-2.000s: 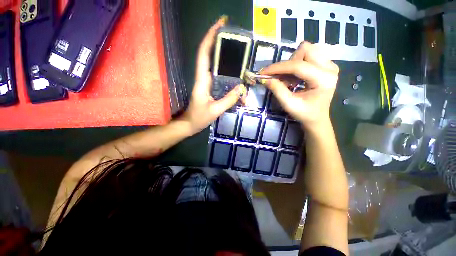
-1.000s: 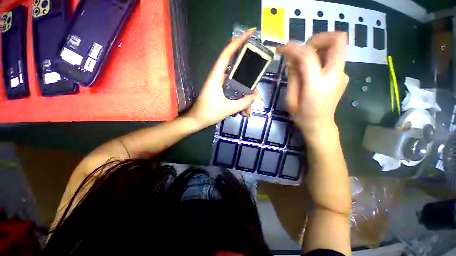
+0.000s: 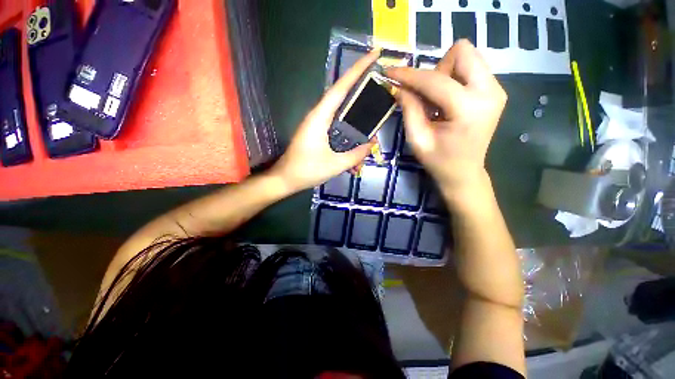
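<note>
My left hand (image 3: 314,144) holds a small dark grey keypad phone (image 3: 366,111) by its edges, tilted, screen side up. A pale yellowish frame runs around its black screen. My right hand (image 3: 459,111) has thumb and fingers pinched at the phone's upper right corner, by the frame. A thin pale thing shows at these fingertips, too small to name. Below both hands lies a clear lens tray (image 3: 323,194) with rows of dark-bordered screen lenses (image 3: 400,233). The hands hide part of the tray.
A red-orange foam tray (image 3: 192,96) with purple phones (image 3: 122,63) is at left. A white adhesive sheet (image 3: 481,61) lies above the tray. Yellow tweezers or sticks (image 3: 583,104), small discs (image 3: 539,113), wipes (image 3: 622,118) and a translucent dispenser (image 3: 618,196) are at right.
The phone has turned from upright to tilted. My right hand left its edge, was raised and blurred, and is now back at the phone's upper corner.
</note>
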